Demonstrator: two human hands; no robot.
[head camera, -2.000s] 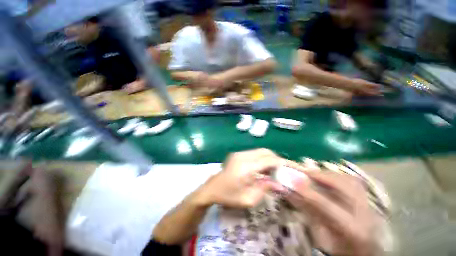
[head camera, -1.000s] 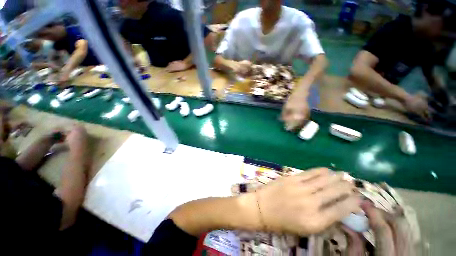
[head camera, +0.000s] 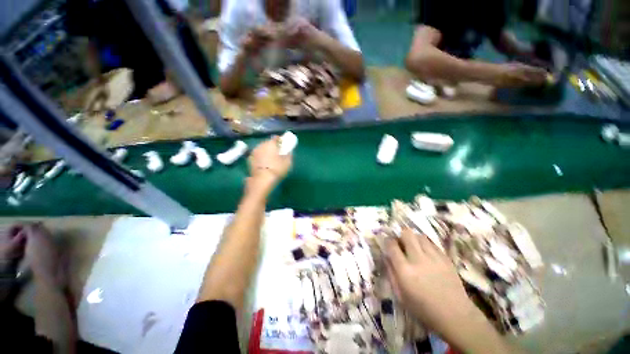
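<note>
My left hand (head camera: 268, 163) is stretched out over the green conveyor belt (head camera: 331, 166) and holds a white unit (head camera: 287, 143) at its fingertips. My right hand (head camera: 425, 273) lies on the pile of cream-beige inner parts (head camera: 342, 276) in front of me, fingers bent down among them. Its fingertips are partly hidden, so I cannot tell whether it grips a part. Some piled parts show dark squares. A red and white printed carton sheet (head camera: 283, 335) shows under the pile's left side.
White units (head camera: 432, 142) lie along the belt, several at left. A white sheet (head camera: 148, 276) lies left of the pile, with a grey metal upright (head camera: 148, 197) over it. Brown board (head camera: 573, 242) is at right. People sit across the belt; another person's arms (head camera: 45, 263) are at left.
My left hand has moved from the pile out over the belt, with a white unit now at its fingertips. My right hand is on the pile, apart from the left. The view has shifted.
</note>
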